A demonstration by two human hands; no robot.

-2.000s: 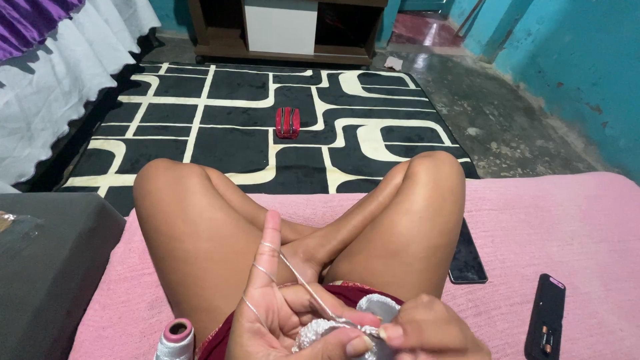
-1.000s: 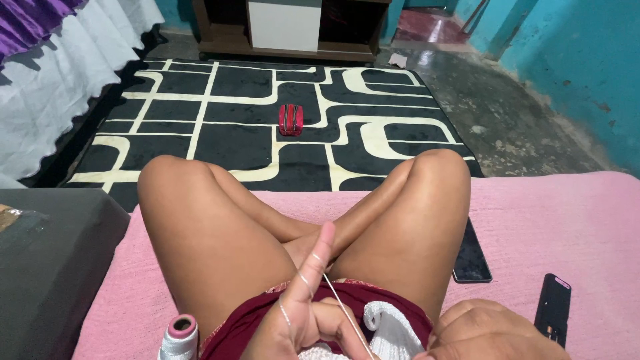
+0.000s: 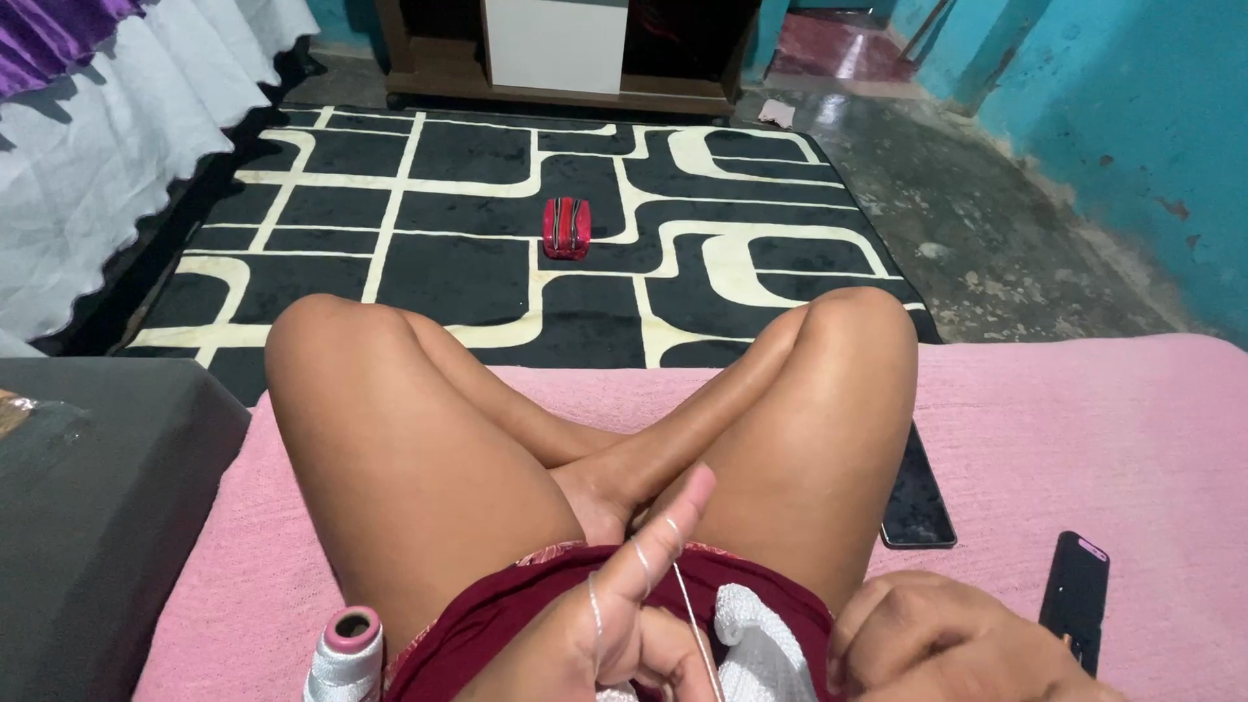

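White yarn (image 3: 690,614) winds around the raised index finger of my left hand (image 3: 624,624) and runs down past the bottom edge. The other left fingers curl in beside a white knitted or crocheted piece (image 3: 765,634) on my lap, most of it hidden or out of frame. To its right, my right hand (image 3: 936,634) is curled with its back to the camera; its fingertips and anything in them are hidden. A cone of white yarn (image 3: 343,663) with a pink core stands by my thigh at the lower left.
A dark tablet or phone (image 3: 916,497) and a black case (image 3: 1075,595) lie on the pink cover (image 3: 1092,429) at right. A grey box-like block (image 3: 107,507) is at left. Ahead, a red zippered pouch (image 3: 566,228) rests on the patterned rug (image 3: 458,273).
My right hand has moved right, away from my left hand and the white piece. My left index finger now points up and to the right, where it stood more upright before.
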